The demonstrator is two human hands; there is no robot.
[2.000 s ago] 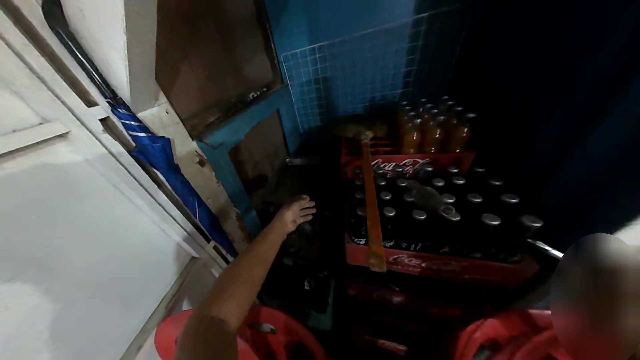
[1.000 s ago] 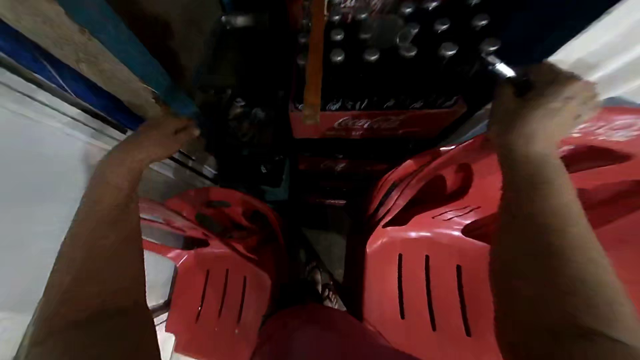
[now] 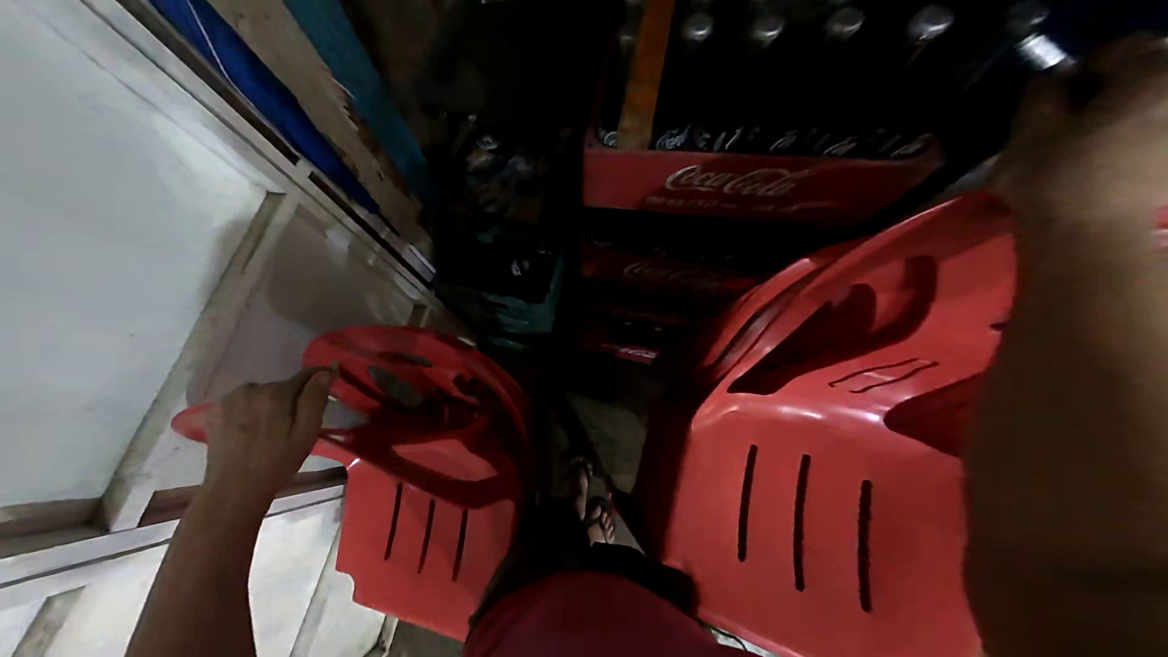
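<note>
At the lower left, my left hand (image 3: pixel 265 424) is closed over the upper rim of a red plastic chair (image 3: pixel 420 538). My right hand (image 3: pixel 1086 109), blurred and partly cut off at the upper right, is beside a shiny metal object (image 3: pixel 1042 52); its fingers are too blurred to read, so its grip cannot be told. Below that forearm is a second group of red plastic chairs (image 3: pixel 830 511), with slotted seats. Ahead, a red Coca-Cola crate (image 3: pixel 757 187) holds dark capped bottles, and an orange-brown strip (image 3: pixel 648 73) lies over its left part.
More red crates (image 3: pixel 675 274) are stacked beneath the top one. Dark clutter and a teal container (image 3: pixel 520 315) stand left of them. A blue folded umbrella (image 3: pixel 265 91) leans along the white panelled wall (image 3: pixel 109 228) on the left. My sandalled foot (image 3: pixel 598 520) is on the floor between the chairs.
My left hand has moved from near the blue-painted wooden frame down onto the left chair's rim. My right hand remains at the upper right by the shiny object. The view has tilted downward since the earliest frame.
</note>
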